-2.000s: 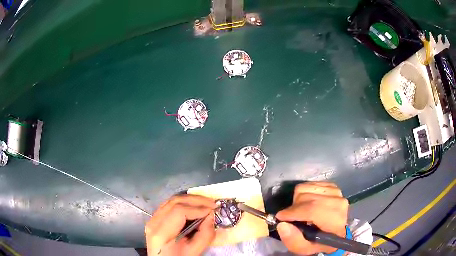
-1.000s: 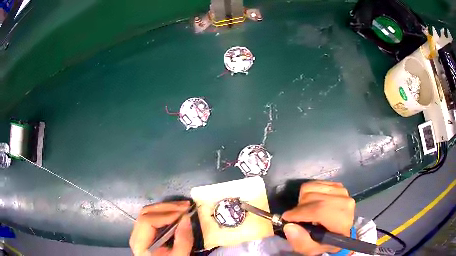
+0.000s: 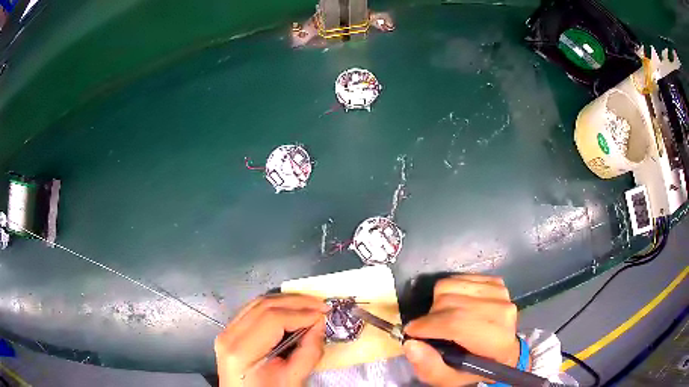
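Observation:
A round circuit board (image 3: 344,323) lies on the cream work pad (image 3: 378,286) at the bottom centre. My left hand (image 3: 272,340) is at the board's left edge, its fingertips closed on slim tweezers (image 3: 285,344), with thin solder wire (image 3: 128,277) running to it from the left. My right hand (image 3: 464,329) grips the black soldering iron (image 3: 472,364) from the right. The iron's tip is at the upper right part of the board. The exact contact point is too small to tell.
Three more round boards lie beyond the pad, one just behind it (image 3: 378,240), one left (image 3: 288,168), one farther (image 3: 357,89). A solder spool (image 3: 30,208) is far left. A tub (image 3: 608,136), black fan (image 3: 580,49) and small display (image 3: 639,209) stand right. A metal post (image 3: 344,19) is behind.
My left hand was back off the pad's left edge a second ago and is now at the board again. The iron has stayed at the board in my right hand.

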